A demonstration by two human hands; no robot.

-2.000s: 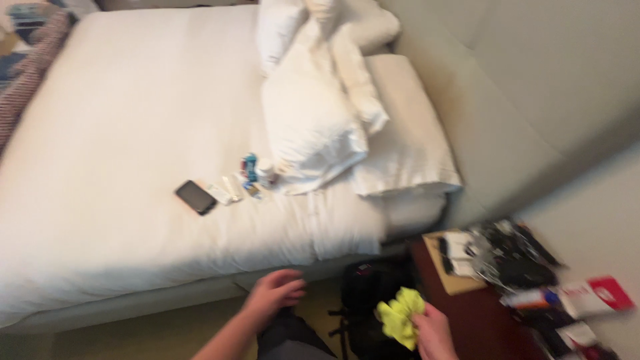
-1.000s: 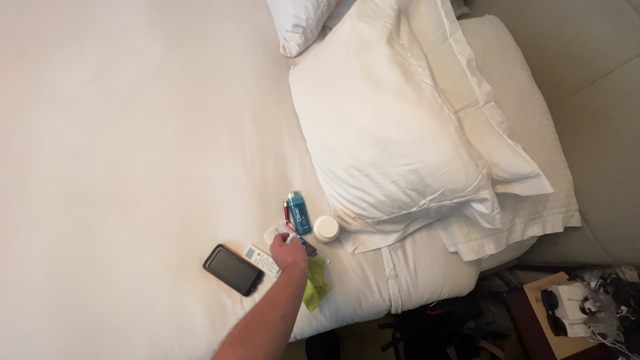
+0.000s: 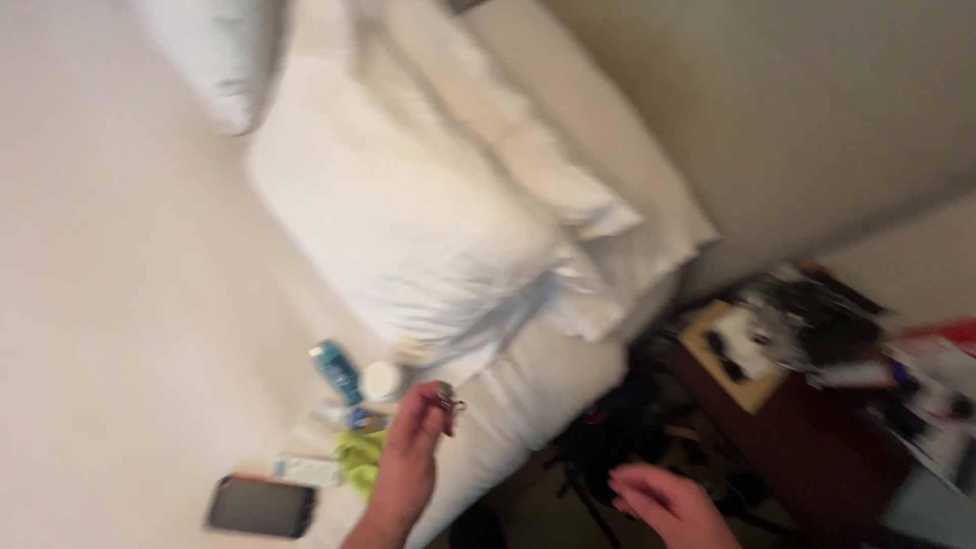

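Note:
My left hand [image 3: 412, 450], over the bed's near edge, grips a small dark red and metallic object [image 3: 448, 404] that is too blurred to name. Beside that hand lies a yellow-green cloth [image 3: 358, 460]. Around the cloth on the white sheet are a blue bottle [image 3: 335, 371], a round white container [image 3: 382, 380], a white remote control [image 3: 308, 470] and a black smartphone [image 3: 261, 506]. My right hand [image 3: 663, 499] hangs over the gap between bed and nightstand, fingers slightly bent, with nothing seen in it.
White pillows [image 3: 412, 191] are heaped at the head of the bed. A dark red nightstand [image 3: 808, 450] at the right bears plastic-wrapped items [image 3: 793, 320], a tube [image 3: 854, 374] and other things. A black bag [image 3: 618, 419] stands on the floor between them.
The yellow-green cloth, in my right hand two seconds ago, now lies on the bed. My left hand has come away from the small items with the small dark red object in it.

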